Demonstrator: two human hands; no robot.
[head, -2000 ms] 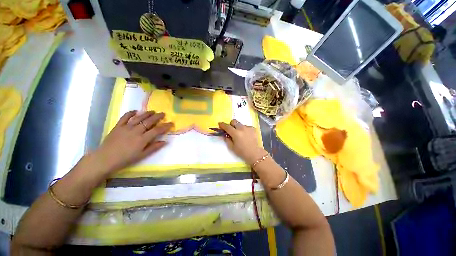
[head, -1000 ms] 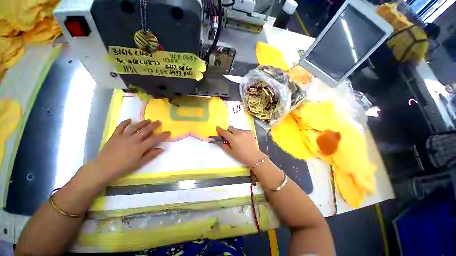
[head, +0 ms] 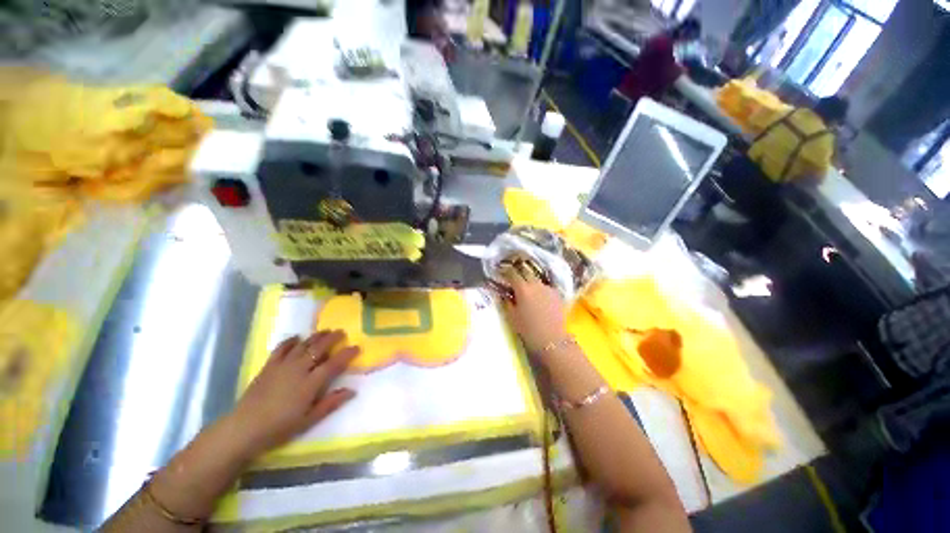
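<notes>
A yellow fabric panel (head: 438, 339) lies on the white template sheet (head: 417, 401) under the machine head. The grey-green rectangular clamp frame (head: 397, 329) rests over its middle. My left hand (head: 302, 383) lies flat with fingers apart, its fingertips at the panel's lower left edge. My right hand (head: 536, 312) reaches to the clear label bag (head: 558, 260), fingers at the gold-brown labels (head: 517, 270). Its fingertips are blurred and partly hidden, so I cannot tell what it holds. A dark red cord hangs below my right wrist.
The machine head (head: 339, 177) stands behind the panel. Loose yellow pieces (head: 719, 390) with an orange-brown spot lie right of the bag. A white-framed screen (head: 654, 172) stands behind it. Yellow piles (head: 104, 146) are at far left. A person (head: 658, 65) is in the background.
My right hand has left the panel's lower right edge and moved up and right to the label bag. My left hand remains by the panel. The camera view has tilted up.
</notes>
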